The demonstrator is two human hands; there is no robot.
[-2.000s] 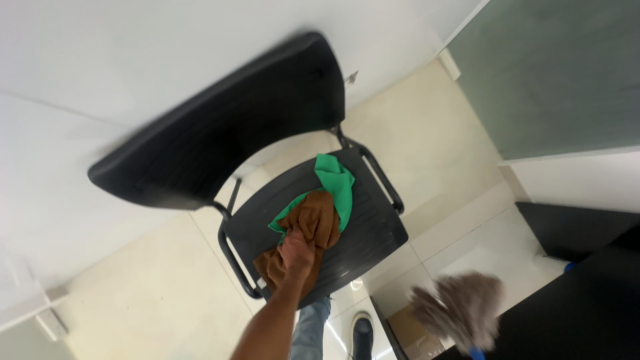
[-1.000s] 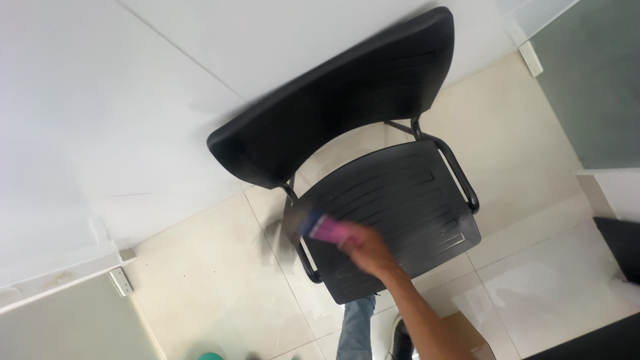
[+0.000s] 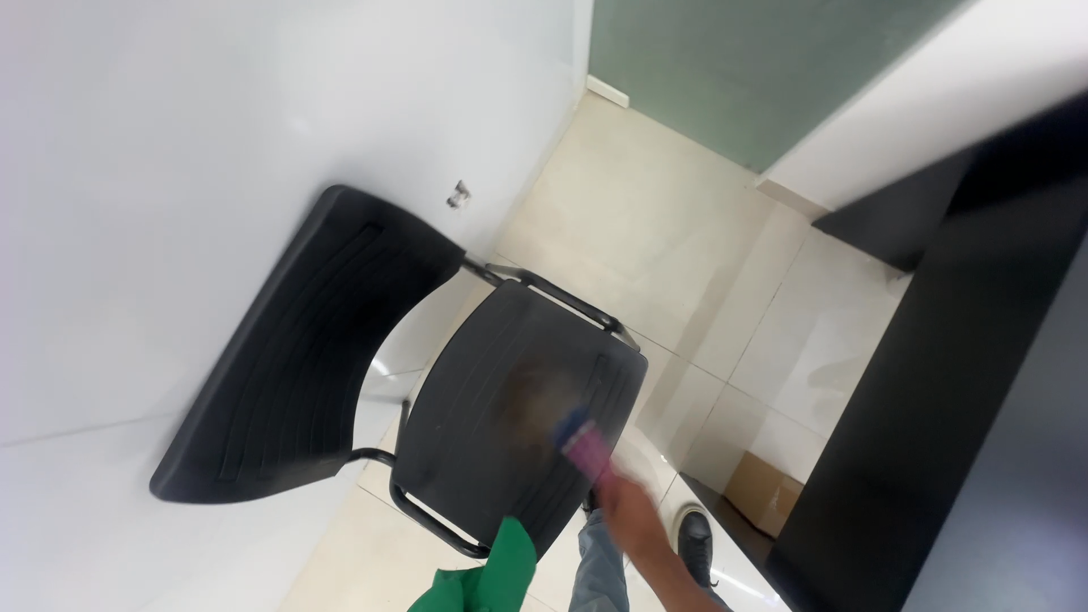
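My right hand (image 3: 625,510) grips the pink handle of a duster (image 3: 586,450) with a blue collar. The duster's brownish head is a faint motion blur over the seat of a black plastic chair (image 3: 459,416), so whether it touches the seat cannot be told. The curved chair backrest (image 3: 297,365) lies to the left, by the white wall. A green cloth (image 3: 501,569) shows at the bottom edge, beside the near corner of the seat. My left hand is out of view, so what holds the cloth is hidden.
A white wall (image 3: 212,102) stands behind the chair and a greenish glass panel (image 3: 714,68) at the top. A long black furniture panel (image 3: 935,357) runs down the right, with a cardboard box (image 3: 756,493) beside it. My shoe (image 3: 694,540) is on the tiled floor.
Two seconds ago a hand pressed brown and green cloths on the seat, with the duster at the lower right. The cloths are off the seat, and the duster is over it. The view has turned.
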